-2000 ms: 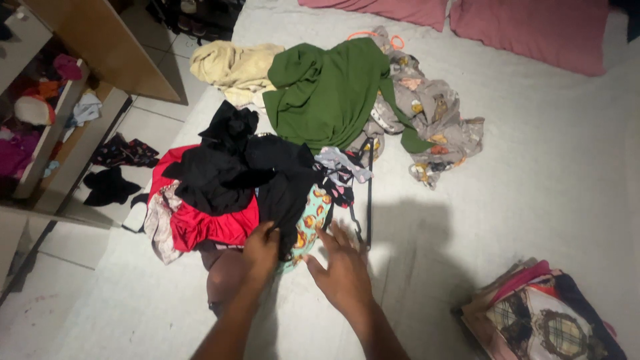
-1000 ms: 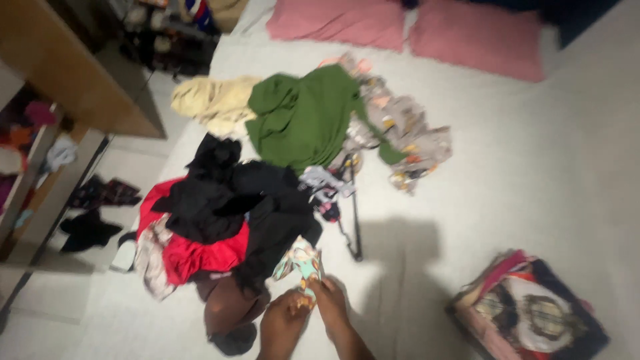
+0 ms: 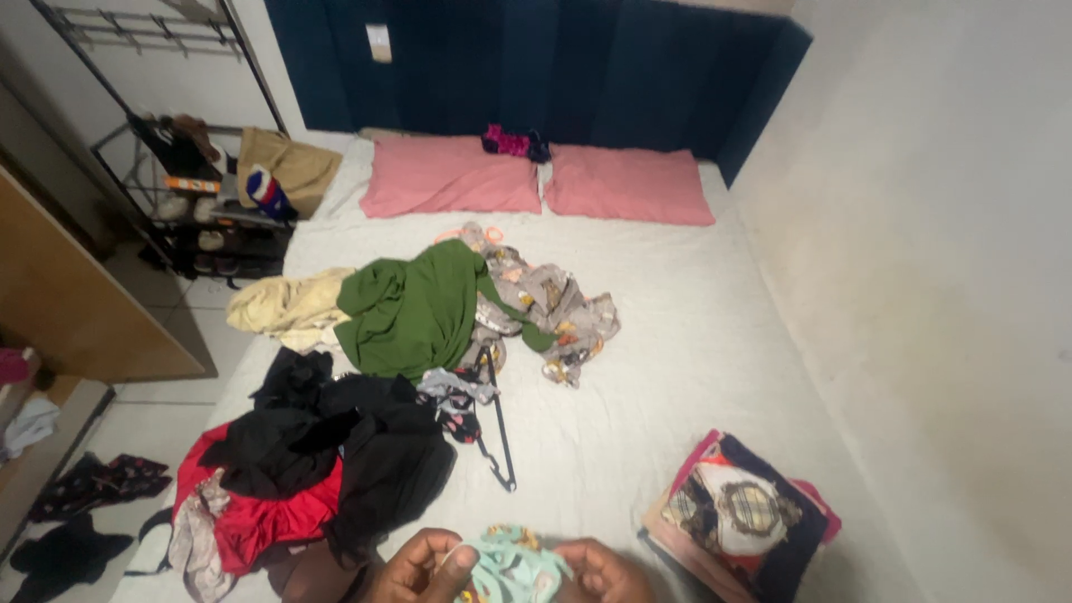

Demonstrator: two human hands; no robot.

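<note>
A light-green patterned cloth (image 3: 515, 568) is held between my two hands at the bottom edge of the view. My left hand (image 3: 423, 569) pinches its left side between thumb and fingers. At its right side, my right hand (image 3: 605, 571) grips the fabric. To the left lies a heap of black clothes (image 3: 385, 469) over a red garment (image 3: 280, 511). Beyond it are a green garment (image 3: 414, 306), a cream cloth (image 3: 289, 306) and a grey patterned garment (image 3: 553, 301). A black hanger (image 3: 502, 427) lies beside the heap.
A stack of folded clothes (image 3: 745, 519) sits at the right of the bed. Two pink pillows (image 3: 452, 176) lie against a dark blue headboard (image 3: 536, 75). At the left stand a shoe rack (image 3: 209, 209) and a wooden door panel (image 3: 75, 293); dark clothes (image 3: 71, 548) lie on the floor.
The light-green patterned cloth lay at the heap's edge two seconds ago and is now held up in both hands, away from the heap. The view has tilted up towards the headboard.
</note>
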